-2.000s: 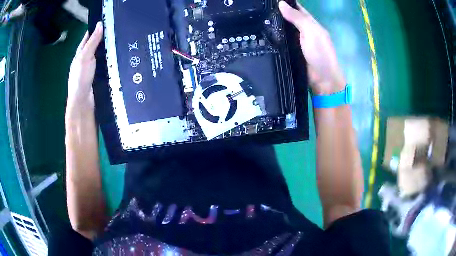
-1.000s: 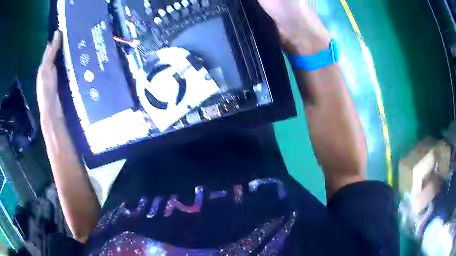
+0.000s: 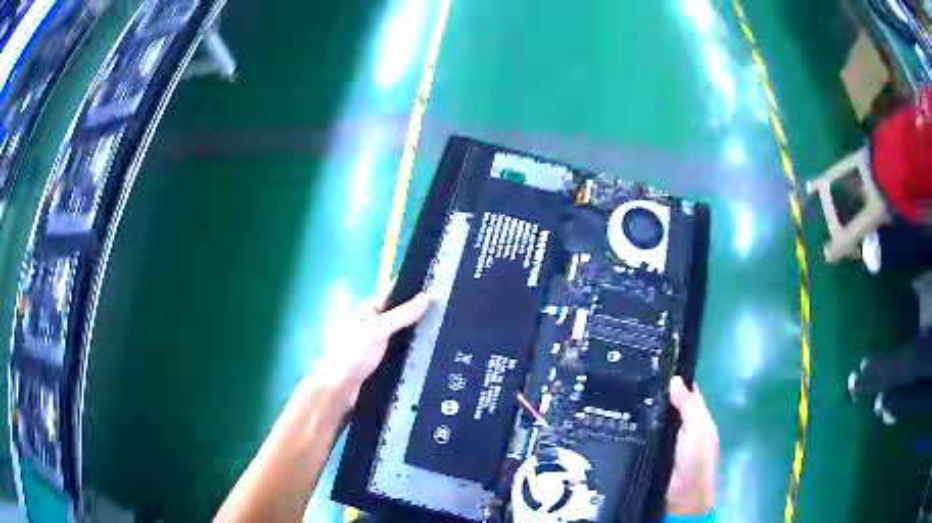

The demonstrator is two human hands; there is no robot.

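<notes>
An open laptop base (image 3: 419, 449) lies on a black carrying tray (image 3: 437, 194) at the centre and right of centre. Its battery pack (image 3: 491, 337) is on the left, the motherboard (image 3: 613, 358) on the right. One cooling fan (image 3: 641, 230) is at the far end; another white fan (image 3: 552, 485) is at the near edge, partly cut off. My left hand (image 3: 358, 352) grips the tray's left side, fingers on the rim. My right hand (image 3: 695, 449) holds its right side, with a blue wrist band (image 3: 690, 517) at the picture's bottom edge.
Green floor (image 3: 552, 72) with yellow-black lines (image 3: 802, 306) lies ahead. A line (image 3: 61, 266) holding several dark units curves along the left. At the right are a person in a red top (image 3: 907, 163), a pale stool-like frame (image 3: 850, 204) and a cardboard box (image 3: 865, 77).
The view has lifted and now shows the floor ahead. The whole laptop base is lower in the picture, right of centre and tilted, with the far fan visible. Both hands still hold it.
</notes>
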